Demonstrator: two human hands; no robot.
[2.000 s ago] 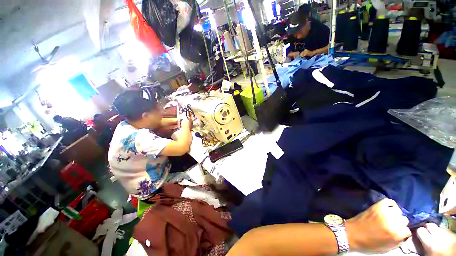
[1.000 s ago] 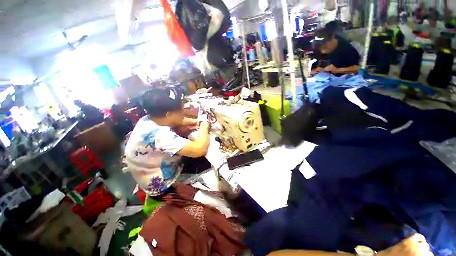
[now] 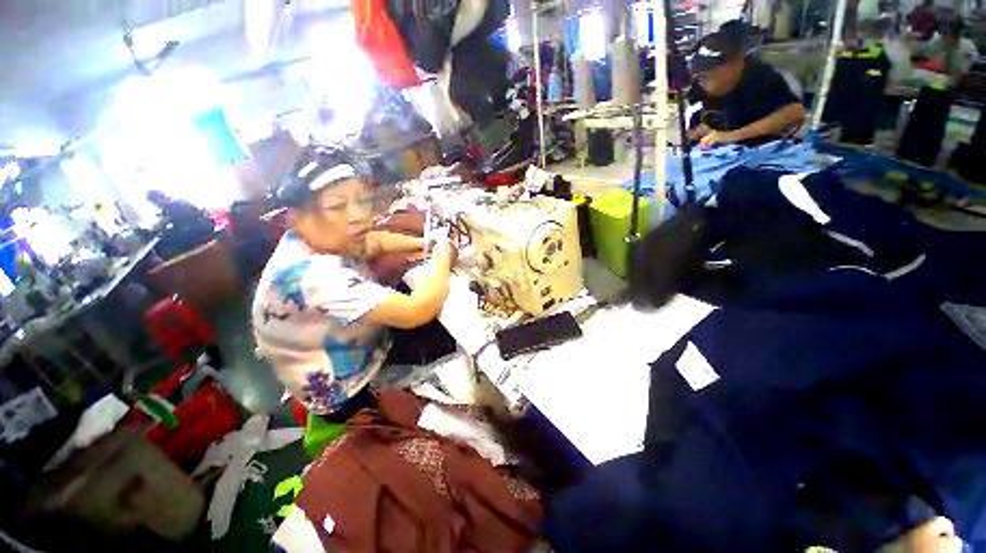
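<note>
A large heap of navy garment cloth [image 3: 800, 378] with narrow white trim covers the right side of the view and reaches the bottom edge. A small part of my left hand [image 3: 932, 538] shows at the bottom right, cut off by the edge, beside the navy cloth; its fingers are not clear. A bit of the wristwatch shows at the bottom edge. My right hand is out of the picture. My own machine is not in view.
A person [image 3: 324, 281] sits left of a cream sewing machine [image 3: 530, 254]. A dark phone [image 3: 538, 335] lies on the white table [image 3: 595, 405]. Brown cloth [image 3: 400, 486] is at the lower middle. Another person [image 3: 746, 97] works behind light blue cloth [image 3: 735, 162].
The view has swung right and down, then left, leaving only a sliver of my left hand; my right hand has left the picture. The seated person's head has turned toward the camera.
</note>
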